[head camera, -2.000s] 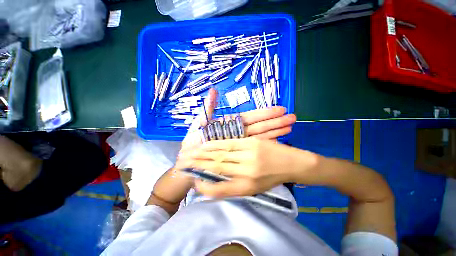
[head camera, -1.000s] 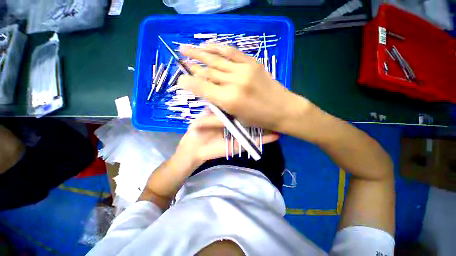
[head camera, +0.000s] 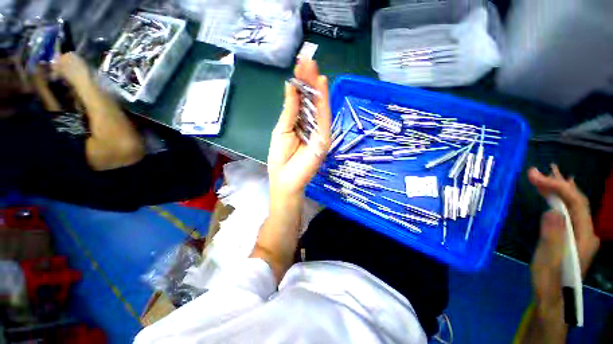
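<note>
My left hand (head camera: 299, 138) is raised at the left edge of the blue tray (head camera: 519, 154), palm up, holding several silver pins (head camera: 308, 115) side by side across the fingers. My right hand (head camera: 563, 235) is right of the tray, slightly blurred, and holds the white-handled tool (head camera: 570, 259) with its black end pointing down. The tool's tip is hidden. Many silver stepped pins (head camera: 464, 200) lie in the tray around a small white label (head camera: 421, 186).
A clear parts box (head camera: 430, 75) stands behind the tray. A lidded clear case (head camera: 204, 101), a tub of metal parts (head camera: 144, 57) and a bagged tub (head camera: 252, 30) are at left. Another person's arm (head camera: 101, 114) is far left. Crumpled plastic (head camera: 247, 191) hangs at the bench edge.
The view has turned left, so the tray shows further right. My hands have moved apart: the left is raised with the pins, the right is out to the right with the tool.
</note>
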